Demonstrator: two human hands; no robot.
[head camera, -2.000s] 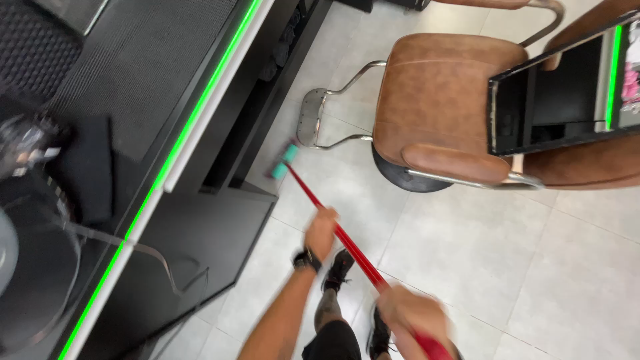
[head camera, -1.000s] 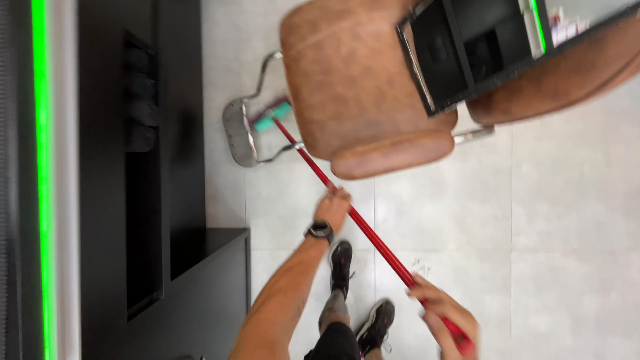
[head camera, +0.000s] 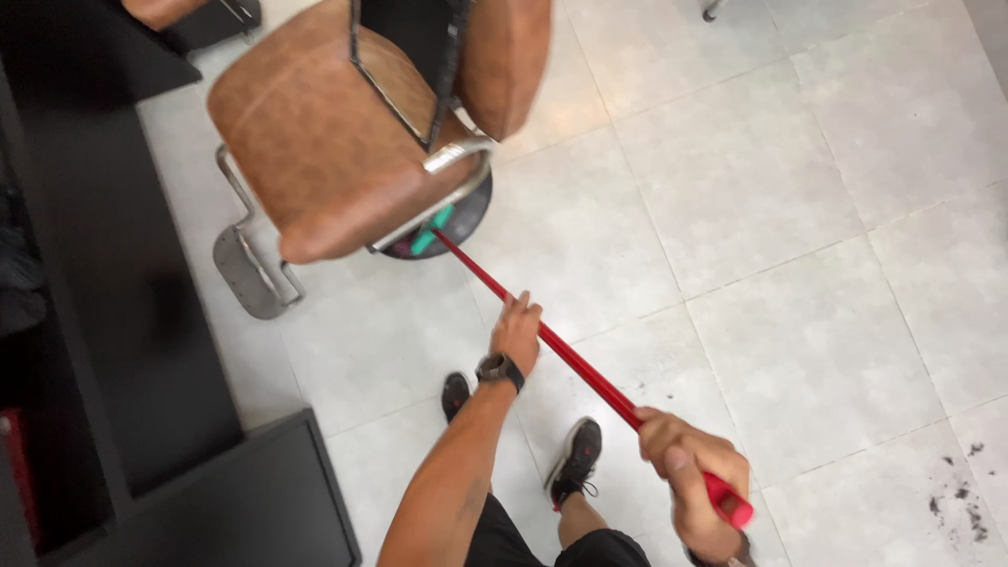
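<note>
A red broom handle (head camera: 583, 364) runs diagonally across the view. My left hand (head camera: 517, 329), below a dark wristwatch, grips its middle. Near the handle's top end, my right hand (head camera: 693, 472) is closed around it. At the far end the teal broom head (head camera: 431, 230) lies over the round black chair base (head camera: 470, 216), partly hidden by the chair's metal armrest. Whether its bristles touch the base cannot be told.
A brown salon chair (head camera: 315, 118) with a metal footrest (head camera: 250, 276) stands at upper left. Black cabinets (head camera: 118, 260) line the left side. Dark hair clippings (head camera: 962, 494) lie on the tiled floor at lower right.
The broom head was by the footrest one second ago and is now at the chair's round base. Both hands have kept their hold on the handle. The view has turned.
</note>
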